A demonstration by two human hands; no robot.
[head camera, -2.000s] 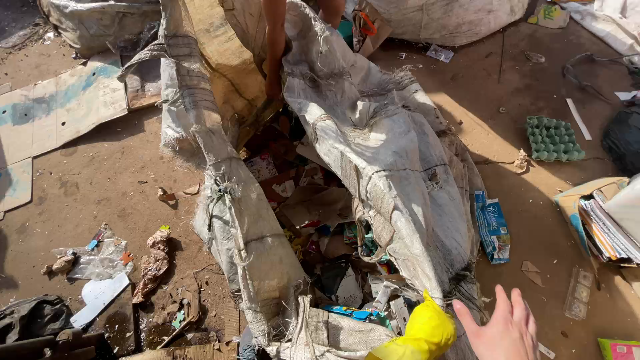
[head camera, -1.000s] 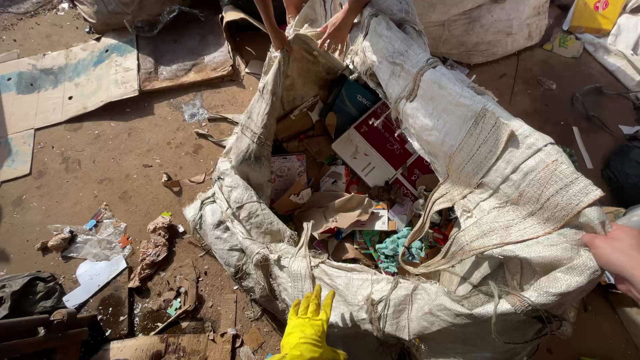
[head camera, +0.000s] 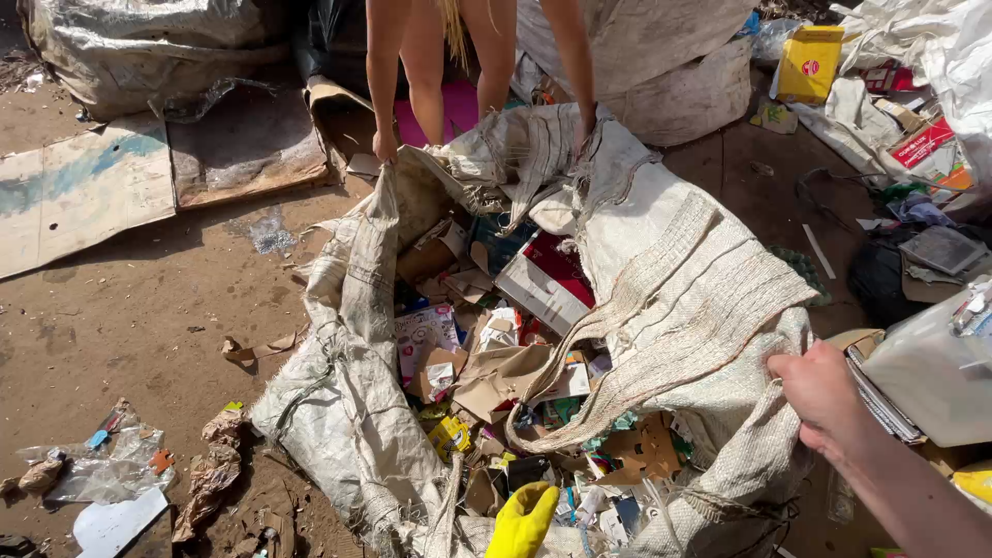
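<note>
A large white woven bulk bag lies open on the ground, filled with cardboard and paper waste. My bare right hand is closed on the bag's right edge. My left hand, in a yellow rubber glove, is at the near rim with its fingers curled; whether it grips the fabric is hidden. A wide webbing strap loops across the bag's right side and over the waste. Another person's two hands hold the far rim, one at its left corner, the other farther right, partly hidden.
Flattened cardboard lies at the left, with clear plastic film and crumpled paper nearer. More full bags stand behind. At the right are a translucent plastic bin, a black bag and loose rubbish.
The bag's mouth, narrow in the earliest frame, has been spread wide. My right hand, at first open and apart from the bag, now holds its right edge. The gloved fingers have gone from spread to curled.
</note>
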